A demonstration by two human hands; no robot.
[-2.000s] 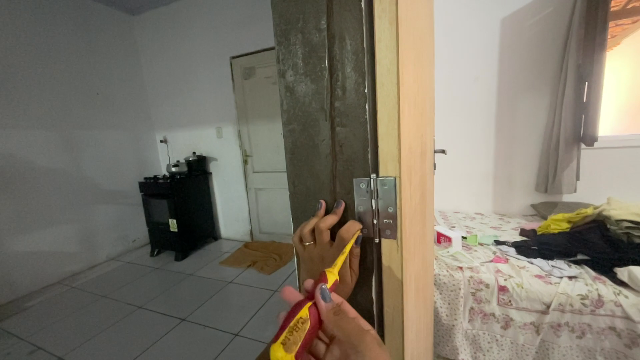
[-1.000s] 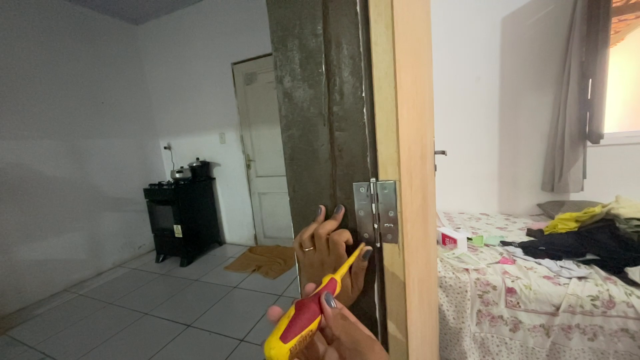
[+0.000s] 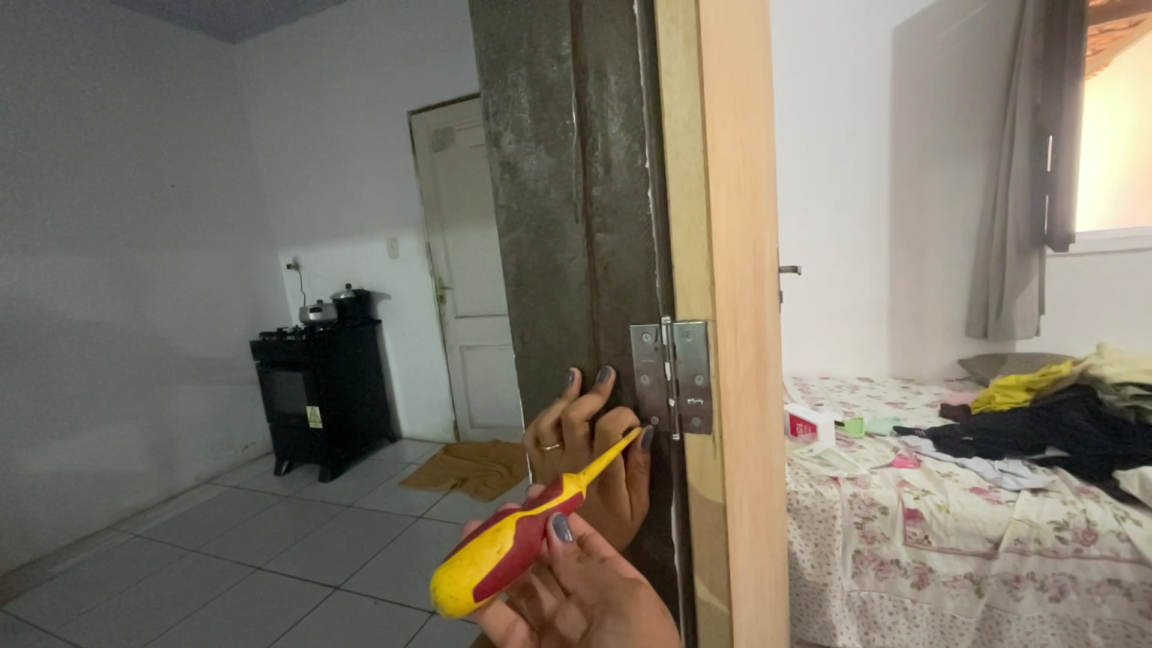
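My right hand (image 3: pixel 585 585) holds a yellow and dark red screwdriver (image 3: pixel 508 549) by its handle, with the thumb on top. The shaft slants up to the right. My left hand (image 3: pixel 594 459), with a ring on one finger, rests against the dark door frame (image 3: pixel 576 225). Its thumb and index finger meet around the screwdriver's tip, beside the lower left hole of a metal butt hinge (image 3: pixel 670 378). Screws show in several of the hinge's holes. One leaf lies on the dark frame, the other on the edge of a light wooden door (image 3: pixel 742 270). Whether a screw is between the fingertips is hidden.
At left stand a black stove (image 3: pixel 319 396) with pots and, farther back, a white door (image 3: pixel 459 270). A brown cloth (image 3: pixel 472 468) lies on the tiled floor. To the right, a bed with a floral cover (image 3: pixel 945 558) holds clothes and a small box.
The screwdriver's handle has turned in my right hand, so different parts of its yellow and red grip face up. My left hand stays by the hinge.
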